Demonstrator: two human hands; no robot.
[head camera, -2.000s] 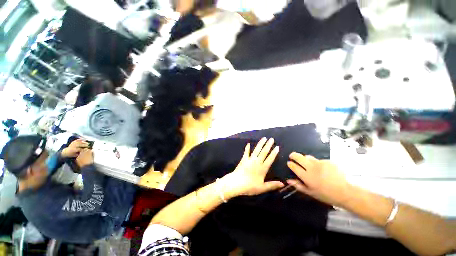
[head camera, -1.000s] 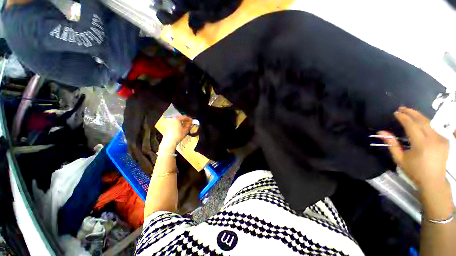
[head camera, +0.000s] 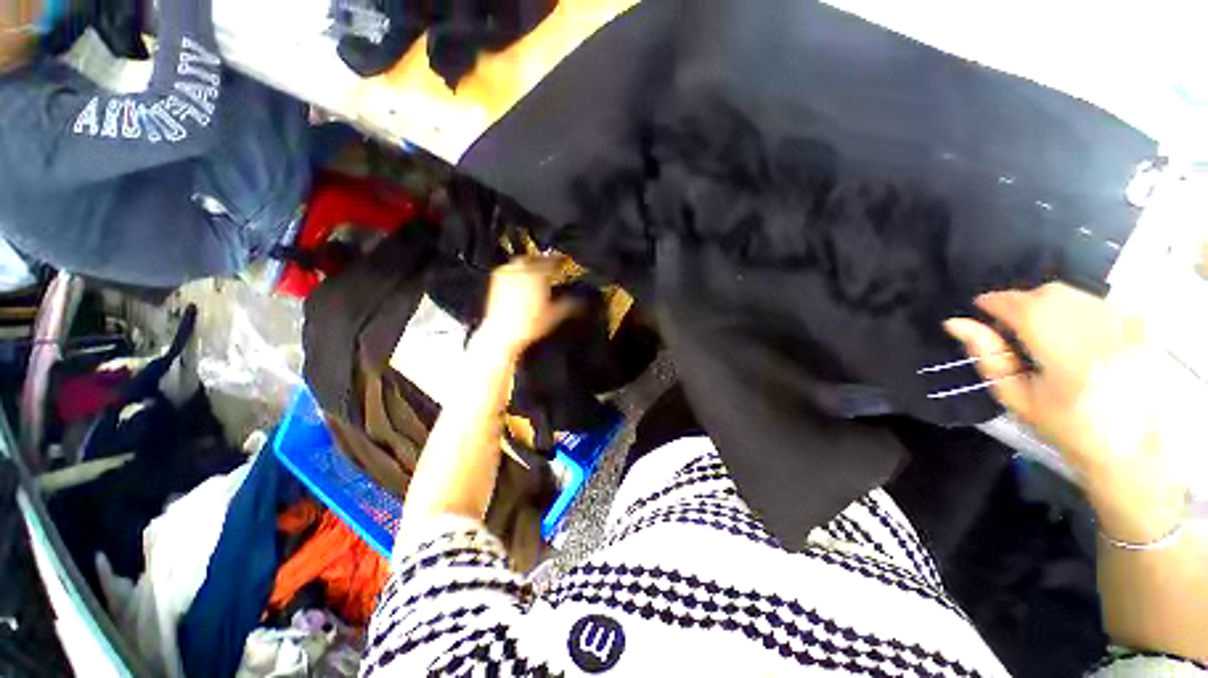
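A large black fabric piece (head camera: 821, 199) lies over the white table (head camera: 1047, 66) and hangs over its front edge onto my lap. My right hand (head camera: 1060, 378) is at the right over the fabric, holding thin silver tweezers (head camera: 974, 376) with the prongs pointing left. My left hand (head camera: 530, 302) is blurred and reaches down at the dark cloth (head camera: 563, 378) over the blue basket (head camera: 347, 490). Whether its fingers grip any cloth is unclear.
A wooden strip (head camera: 457, 111) edges the table at upper left, with black pieces (head camera: 484, 29) on it. Another person's dark sleeve (head camera: 146, 172) is at upper left. Orange cloth (head camera: 331, 563), blue cloth (head camera: 228, 576) and white cloth (head camera: 172, 530) lie at lower left.
From two seconds ago, the view has swung down and left, and my left hand has left the fabric for the basket. Since one second ago it has moved slightly up and right.
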